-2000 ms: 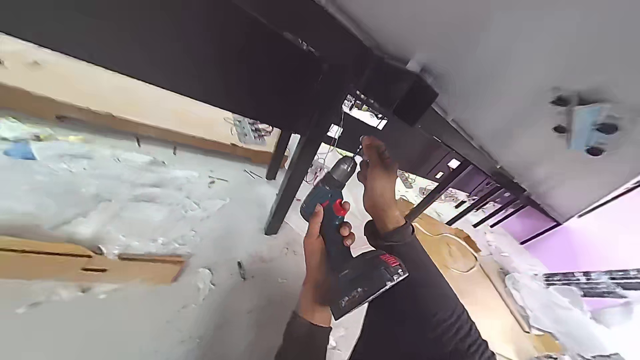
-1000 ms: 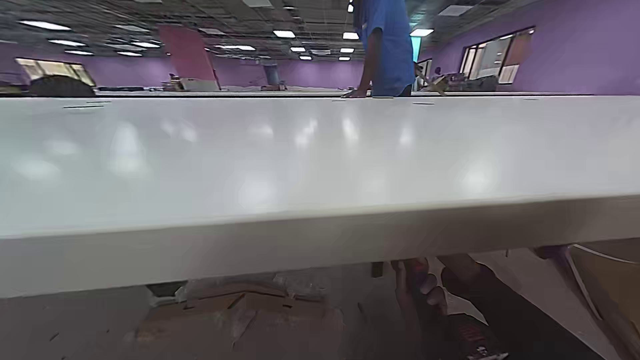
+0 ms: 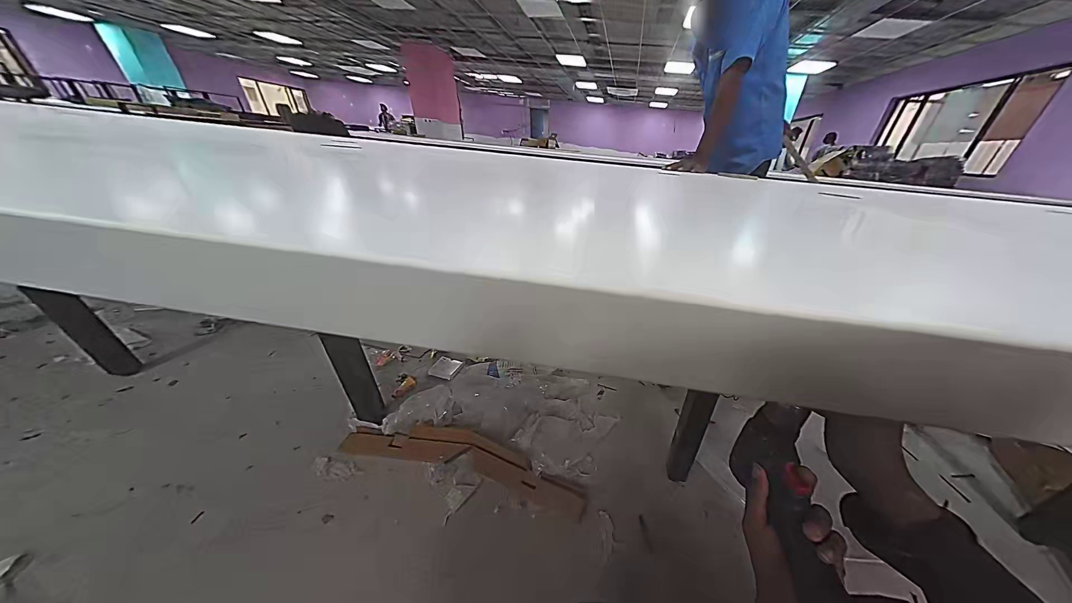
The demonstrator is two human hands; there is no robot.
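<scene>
A cordless drill (image 3: 766, 444) with a red trigger is under the front edge of the long white tabletop (image 3: 536, 226), at lower right. My left hand (image 3: 816, 528) is wrapped around its handle, and the drill's front end is hidden behind the edge. Just to the right, my right hand (image 3: 871, 461) reaches up beneath the tabletop. Its fingers are out of sight, so what they touch cannot be told. A dark sleeve covers my right forearm. Dark table legs (image 3: 693, 435) stand under the tabletop, one of them left of the drill.
On the floor lie cardboard strips (image 3: 469, 456), crumpled clear plastic (image 3: 536, 419) and scattered debris. Across the table stands a person in a blue shirt (image 3: 745, 92), one hand on the far edge. Further back are more people, a stack of dark items (image 3: 909, 167) and a pink column (image 3: 431, 84).
The view has risen from the table's underside to above its top. Both hands were in view at the drill; now the right hand's fingers and the drill's tip are hidden. The left hand still holds the drill.
</scene>
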